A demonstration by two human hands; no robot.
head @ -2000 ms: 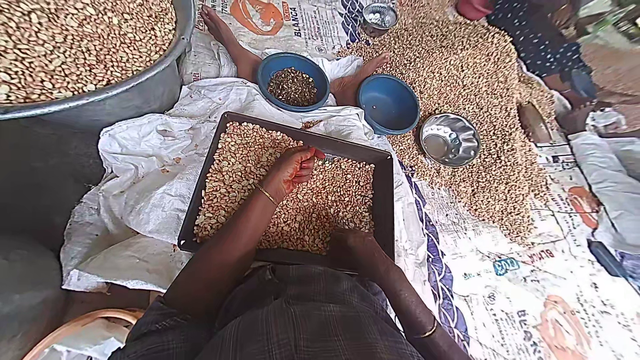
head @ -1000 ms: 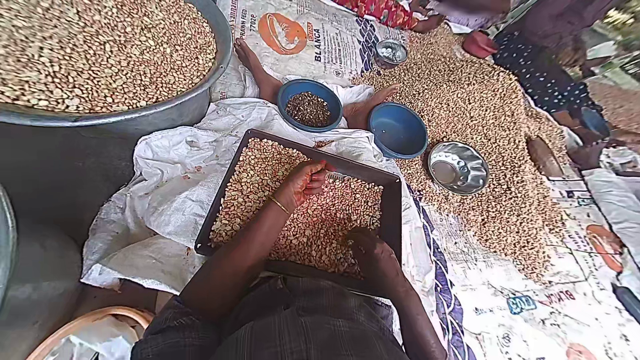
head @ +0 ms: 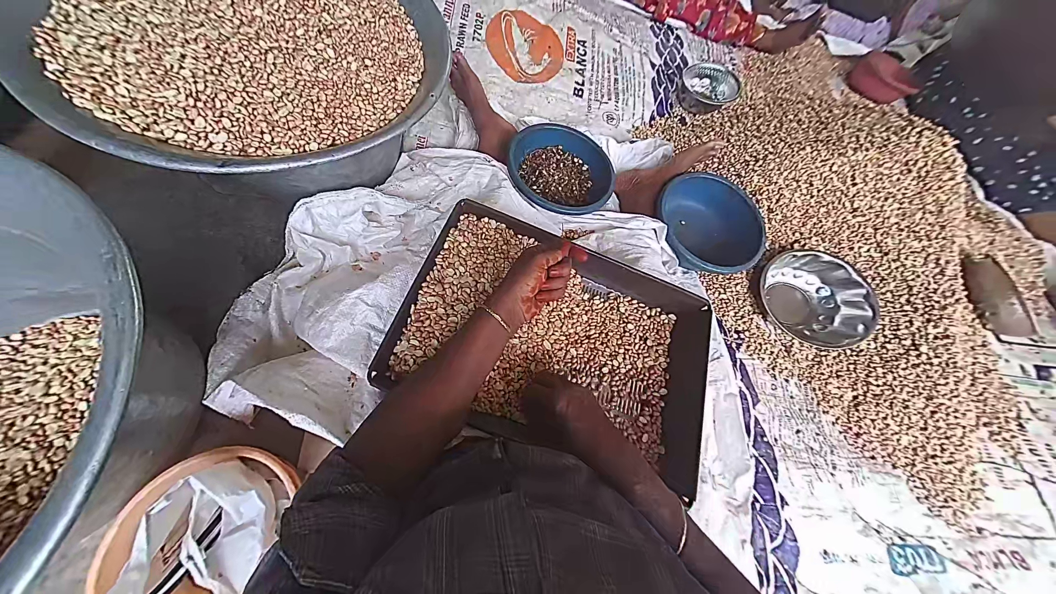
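A dark rectangular tray [head: 704, 396] lies tilted on white sacking before me, spread with pale and reddish shelled nuts or beans [head: 610, 330]. My left hand [head: 540, 280] is over the tray's far part, its fingers curled and its fingertips near the far rim; whether something small is inside them is hidden. Low over the near part, my right hand [head: 561, 404] is on or just above the nuts, dark and blurred, with its fingers hidden. Beyond the far rim stand a blue bowl [head: 606, 194] with dark bits in it and a second blue bowl [head: 714, 223].
Large metal basins [head: 280, 165] of nuts stand at left, above an orange-rimmed tub [head: 239, 452] with a white bag. A heap of nuts [head: 874, 181] covers the printed sacks at right, with a fluted metal bowl [head: 819, 299] at its edge. Bare feet [head: 491, 124] flank the first blue bowl.
My right hand has come back from the middle of the nuts toward the tray's near edge. My left hand has stayed near the far rim.
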